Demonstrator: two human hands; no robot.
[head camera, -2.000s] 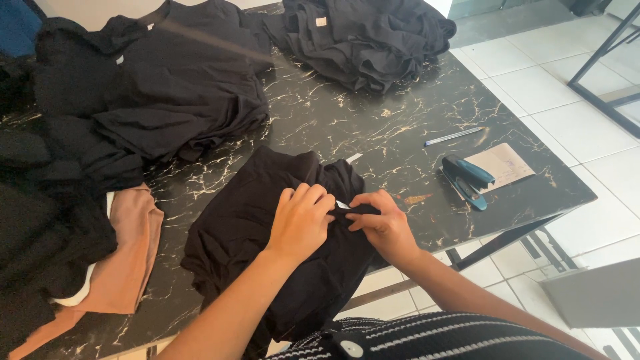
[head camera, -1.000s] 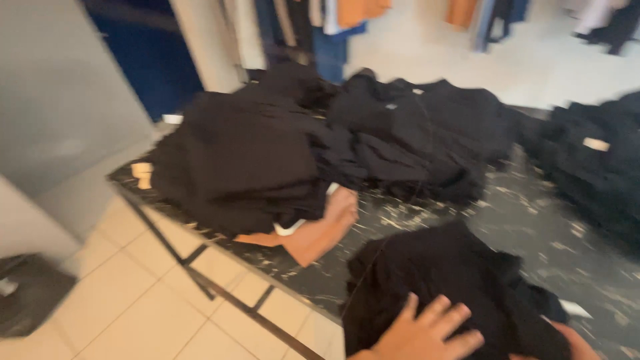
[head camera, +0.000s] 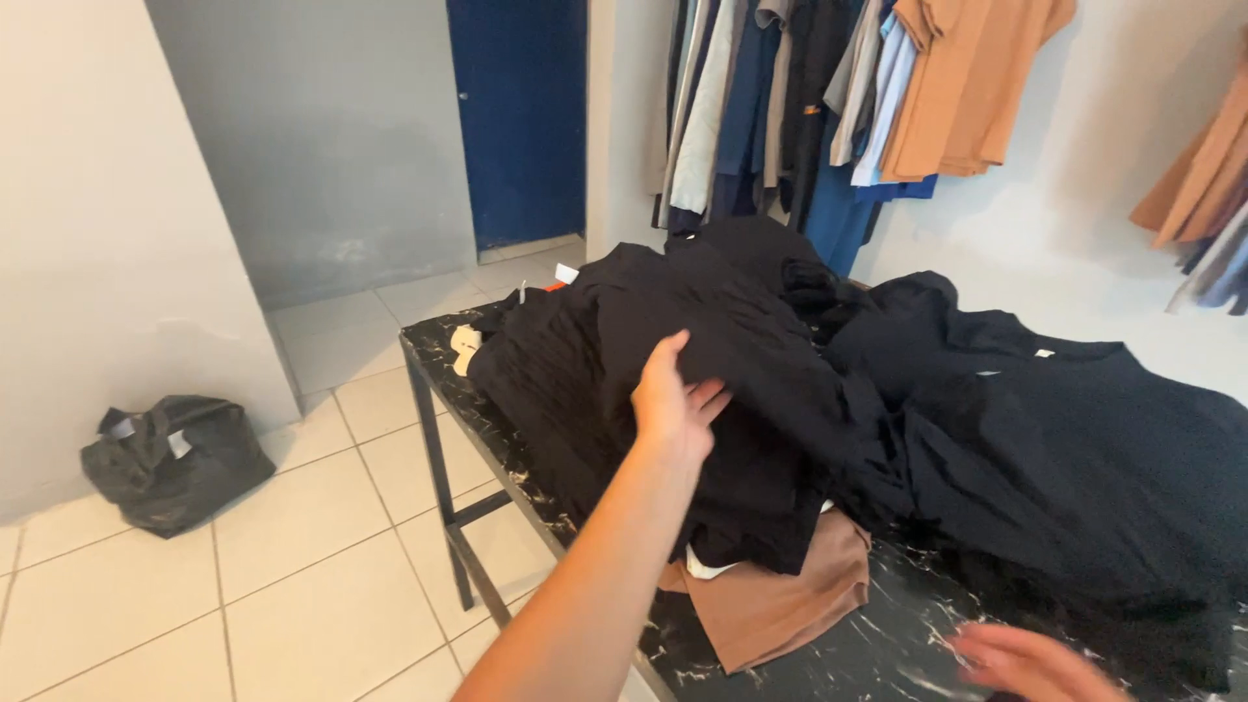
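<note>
My left hand (head camera: 678, 400) reaches over a pile of black garments (head camera: 760, 341) at the table's left end, fingers apart, thumb up; whether it touches the cloth I cannot tell. Low at the right, my right hand (head camera: 1024, 653) is blurred above the black marbled tabletop (head camera: 907, 624), nothing seen in it. A brown garment (head camera: 790, 595) sticks out from under the pile, with a bit of white cloth (head camera: 704, 564) beside it. More black shirts (head camera: 1072, 458) lie spread to the right, one with a small label at its neck.
Clothes hang along the wall, among them orange-brown shirts (head camera: 965, 88). A dark bag (head camera: 180, 463) sits on the tiled floor at the left. The table's metal leg (head camera: 434, 478) stands near it. A cream-coloured item (head camera: 465, 349) lies at the table corner; behind is a blue door (head camera: 517, 117).
The view has swung far to the left. My hands have left the black garment they were handling, and the left one is now over the pile at the table's left end.
</note>
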